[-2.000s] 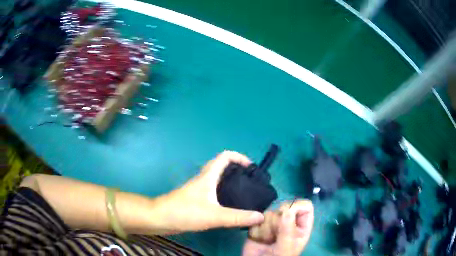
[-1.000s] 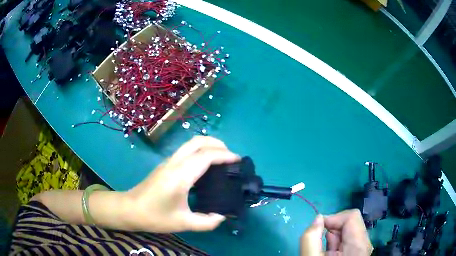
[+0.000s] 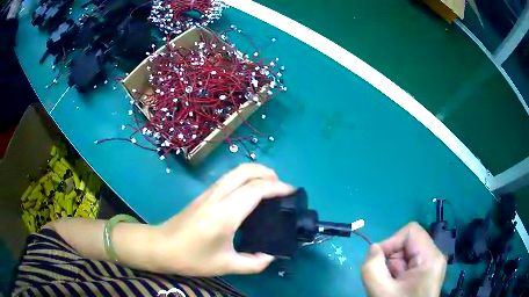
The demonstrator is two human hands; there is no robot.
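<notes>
My left hand [image 3: 214, 226] is closed around a black blocky housing unit [image 3: 270, 226] above the blue-green bench. Its black shaft tube [image 3: 334, 229] points right. A white end piece [image 3: 358, 224] shows at the tube's tip. A thin red lead wire [image 3: 363, 236] runs from the tip to my right hand [image 3: 404, 262], which pinches it between thumb and finger. How far the wire goes into the tube is hidden.
A cardboard tray [image 3: 229, 126] heaped with red wires lies beyond my left hand, with bundled leads [image 3: 185, 13] behind it. Black units pile at far left [image 3: 87, 69] and right [image 3: 442, 235]. A floor carton [image 3: 20, 148] holds yellow parts [image 3: 61, 194]. A white strip [image 3: 371, 78] edges the bench.
The unit was held tilted with its tube pointing up; it now lies level, pointing right. My right hand has moved away from the unit and now pinches the red wire.
</notes>
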